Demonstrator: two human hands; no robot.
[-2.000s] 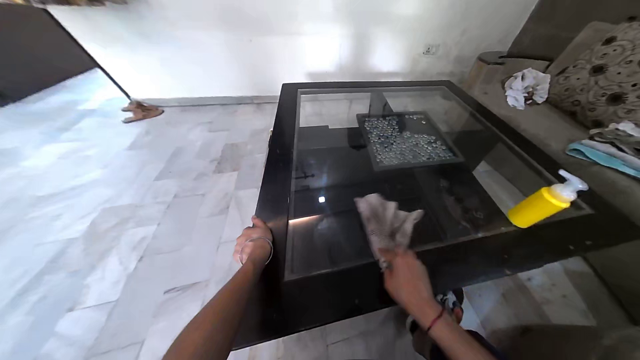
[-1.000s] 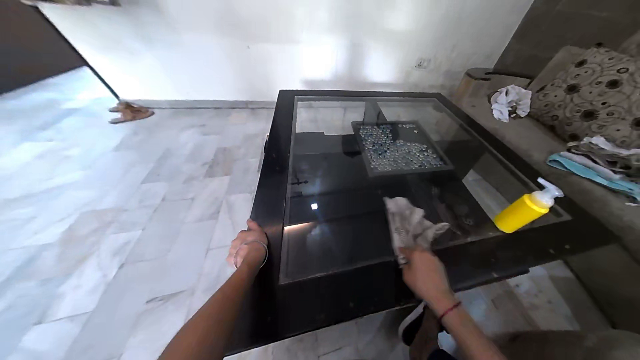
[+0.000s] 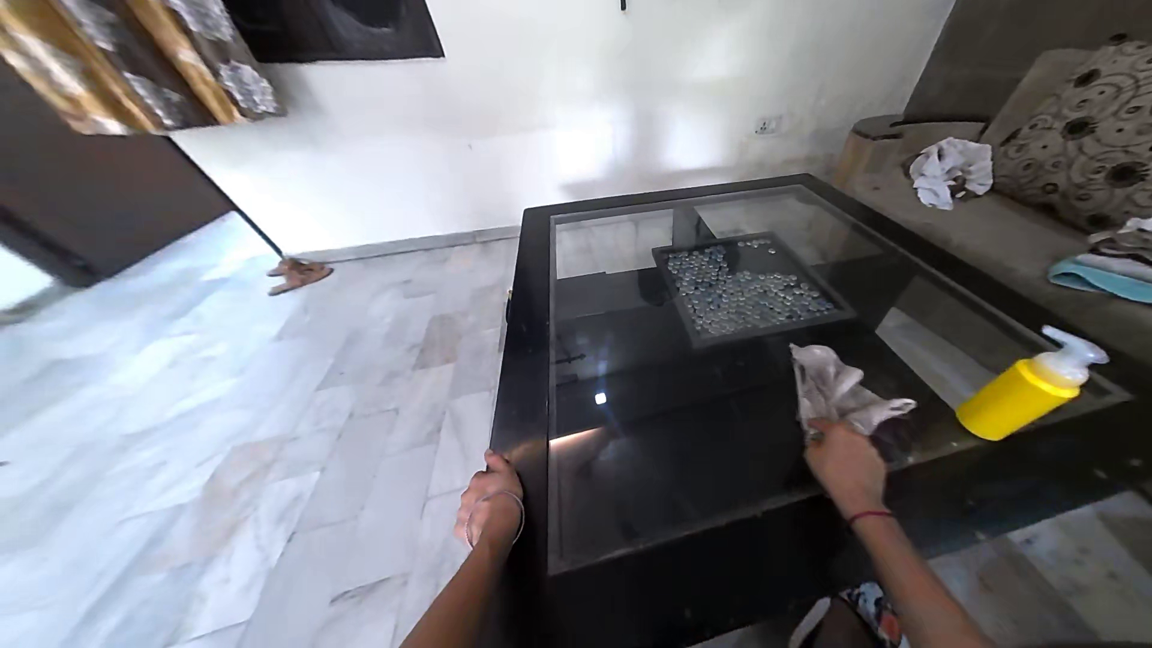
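A black-framed coffee table (image 3: 526,360) with a glass top fills the middle of the view. My left hand (image 3: 490,504), with a bracelet at its wrist, grips the table's left edge. My right hand (image 3: 846,463) holds a crumpled pale cloth (image 3: 837,387) against the glass near the front edge. To the right of it, on the tabletop, is a yellow pump bottle (image 3: 1017,399) with a white pump head. A square black tray (image 3: 697,333) of small glassy pebbles lies farther back, seen at the glass; whether it is on or under the pane I cannot tell.
A sofa (image 3: 963,220) runs along the right, bearing a crumpled white cloth (image 3: 951,171), a patterned cushion (image 3: 1080,144) and folded cloths (image 3: 1102,277). A mop (image 3: 297,274) leans at the left by the wall. Marble tiles cover the floor. Part of a foot shows below the table.
Between two and one seconds ago, my right hand and the cloth moved to the right over the glass, nearer the bottle. My left hand stays on the table's edge. The view has tilted up.
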